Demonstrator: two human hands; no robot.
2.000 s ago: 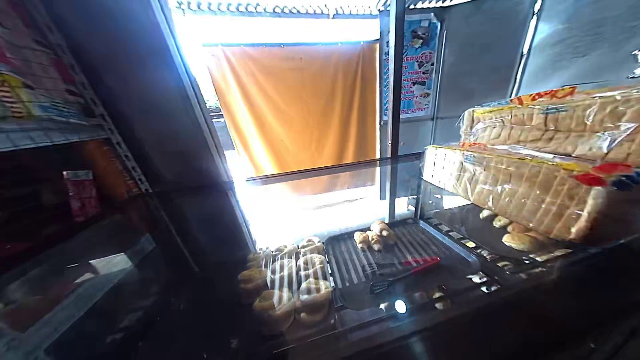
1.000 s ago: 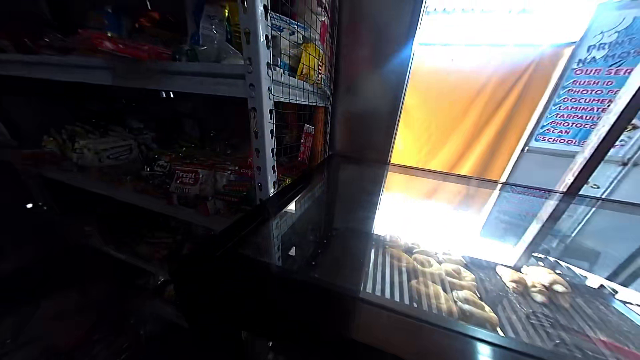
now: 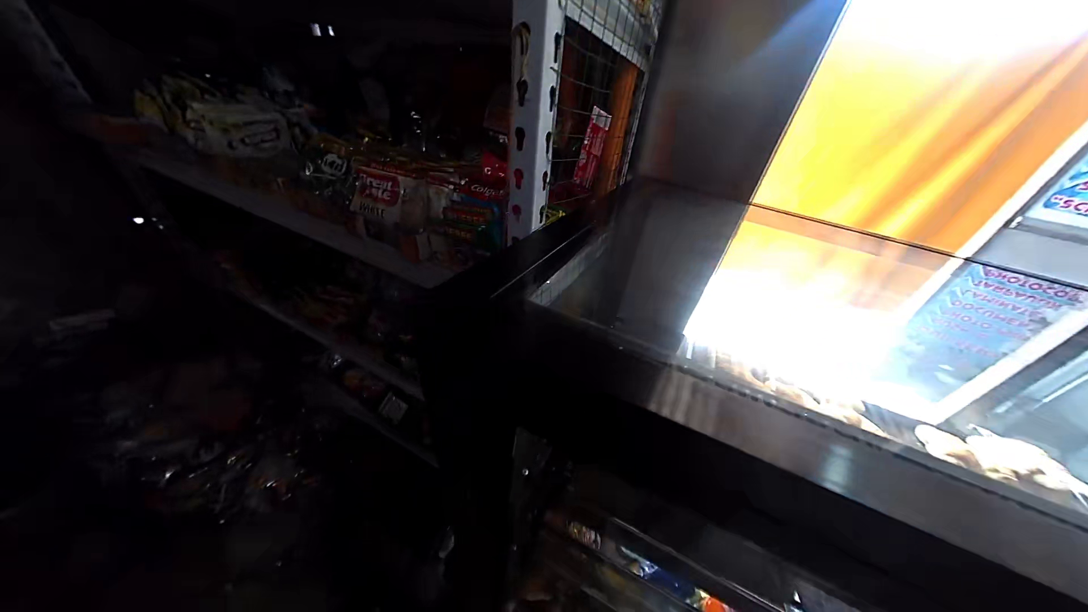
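Neither my left hand nor my right hand shows in the head view. At the right stands a glass display case (image 3: 833, 463) with a dark frame. Several bread rolls (image 3: 1003, 455) lie behind its glass at the far right, and more bread (image 3: 795, 393) is partly washed out by bright light. To the left, a shelf (image 3: 340, 225) holds packaged goods, among them a red and white packet (image 3: 378, 191). What any hand touches cannot be seen.
A perforated metal shelf post (image 3: 531, 127) with wire mesh (image 3: 582, 93) stands beside the case. Behind the glass hangs an orange curtain (image 3: 918, 127). Lower shelves (image 3: 365, 365) and a lower compartment with packets (image 3: 654, 569) are dim. The far left is very dark.
The view has swung left and down, away from the wrapped sliced loaves and the red-handled tongs seen earliest. No hand shows in any frame.
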